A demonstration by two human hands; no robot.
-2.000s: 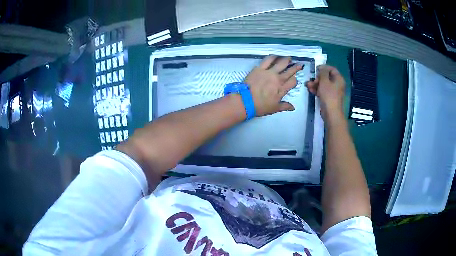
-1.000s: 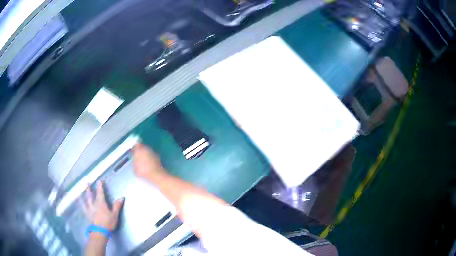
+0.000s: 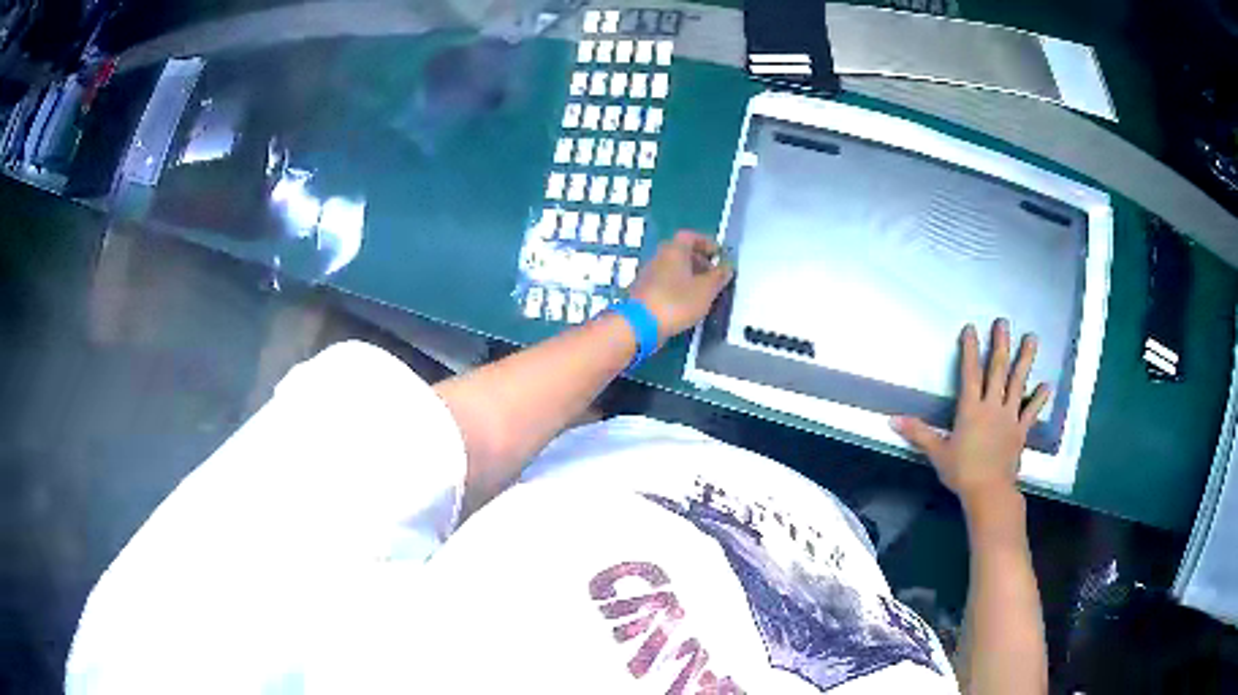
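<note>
A grey-silver panel [image 3: 883,258] with a dark border lies on a white foam sheet [image 3: 1097,272]. Short black strips [image 3: 779,341] sit near three of its corners; my right hand is near the fourth. My left hand [image 3: 679,283], with a blue wristband, is at the panel's left edge. Its thumb and fingers are pinched at a tiny pale piece [image 3: 716,258], partly hidden by the fingers. My right hand [image 3: 995,414] lies flat with spread fingers on the panel's lower right, holding nothing. Rows of small pale pads [image 3: 597,154] lie left of the panel.
Black strip stock [image 3: 788,38] lies above the panel and more black strip stock [image 3: 1165,299] at its right. A long grey-and-white sheet [image 3: 950,52] rests on the far rail. Shiny clear plastic [image 3: 312,211] lies on the green mat at left. A white stack [image 3: 1215,530] is cut off at right.
The view swung right, then back left. My left hand has moved from the panel's upper right to its left edge. My right hand has left the right edge and now lies flat at lower right.
</note>
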